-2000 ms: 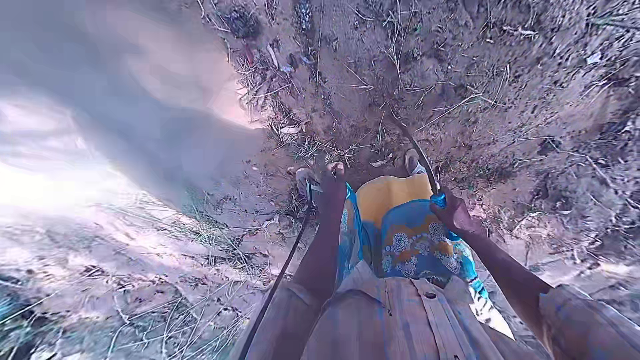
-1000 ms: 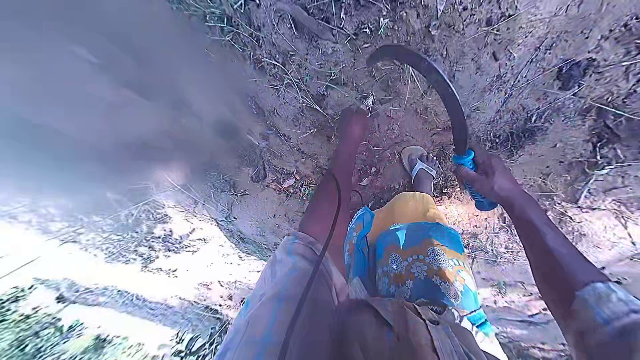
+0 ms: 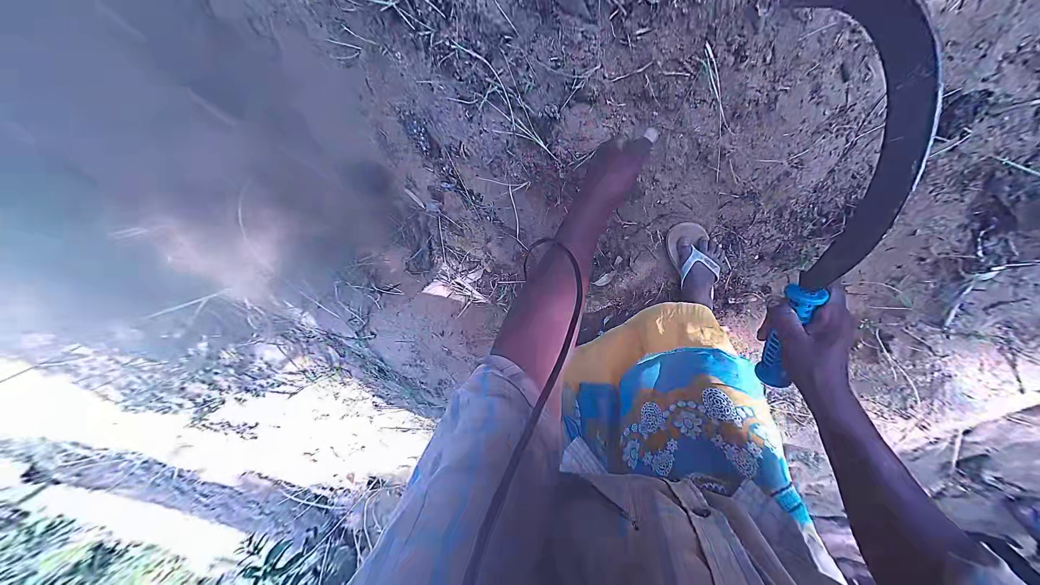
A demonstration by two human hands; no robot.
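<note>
My right hand [image 3: 816, 337] grips the blue ribbed handle [image 3: 776, 349] of a sickle. Its dark curved blade [image 3: 902, 122] rises from the handle and bends left at the top edge, where its tip is cut off. My left hand [image 3: 619, 162] reaches over the bare soil, and its fingers are bent. Something small and pale shows at its fingertips; whether it is a nail or a held thing, I cannot tell. A dark cord [image 3: 532, 422] runs along my left arm and loops near the forearm.
A foot in a white-strapped sandal [image 3: 691, 256] stands on the soil below my left hand. Dry stalks [image 3: 504, 89] and twigs litter the ground. A large blurred grey shape covers the upper left. Green plants [image 3: 57, 536] grow at the lower left.
The sickle, low near the feet two seconds ago, has been raised at the right with its blade upright. My left hand has stretched forward, away from my body. The view has shifted.
</note>
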